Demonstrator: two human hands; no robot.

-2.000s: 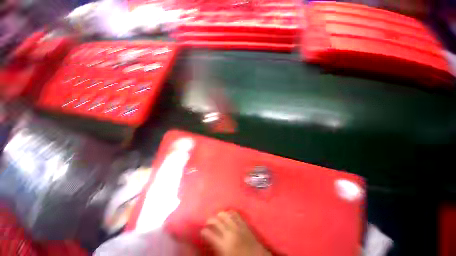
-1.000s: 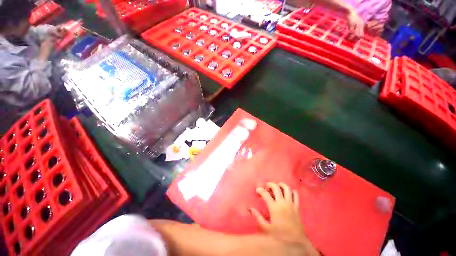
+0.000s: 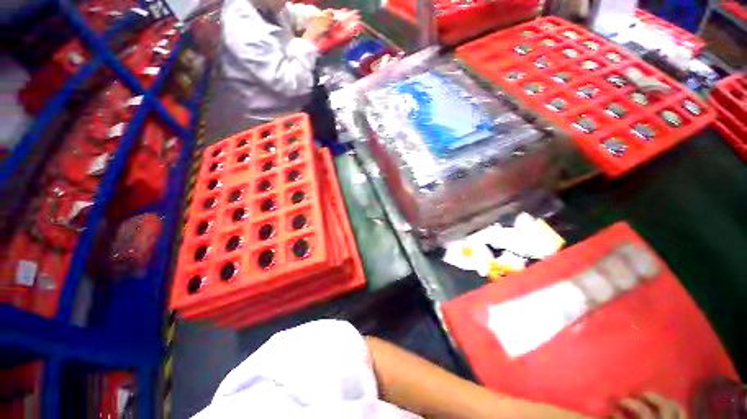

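The flat red mat (image 3: pixel 565 360) lies at the lower right, cut off by the bottom edge. A row of pale round discs (image 3: pixel 618 274) and a glossy whitish strip (image 3: pixel 536 317) lie along its left side. My left forearm comes from a white sleeve at the bottom. My left hand (image 3: pixel 651 407) rests at the mat's lower part with fingers a little apart; it is blurred and partly cut off, with nothing seen in it. A dark, glassy round thing (image 3: pixel 719 399), perhaps the bottle, shows at the lower right corner. My right hand is out of the picture.
A stack of red trays (image 3: pixel 250 221) with dark round parts stands left. A plastic-wrapped package (image 3: pixel 442 139) stands beyond the mat, with yellow-spotted white papers (image 3: pixel 508 245) in front. Another filled tray (image 3: pixel 586 90) lies upper right. A person (image 3: pixel 266 61) works behind; blue racking (image 3: pixel 123 90) stands far left.
The view has swung left, so the mat and my left hand now show farther right and lower. The left tray stack and blue racking have come into fuller view.
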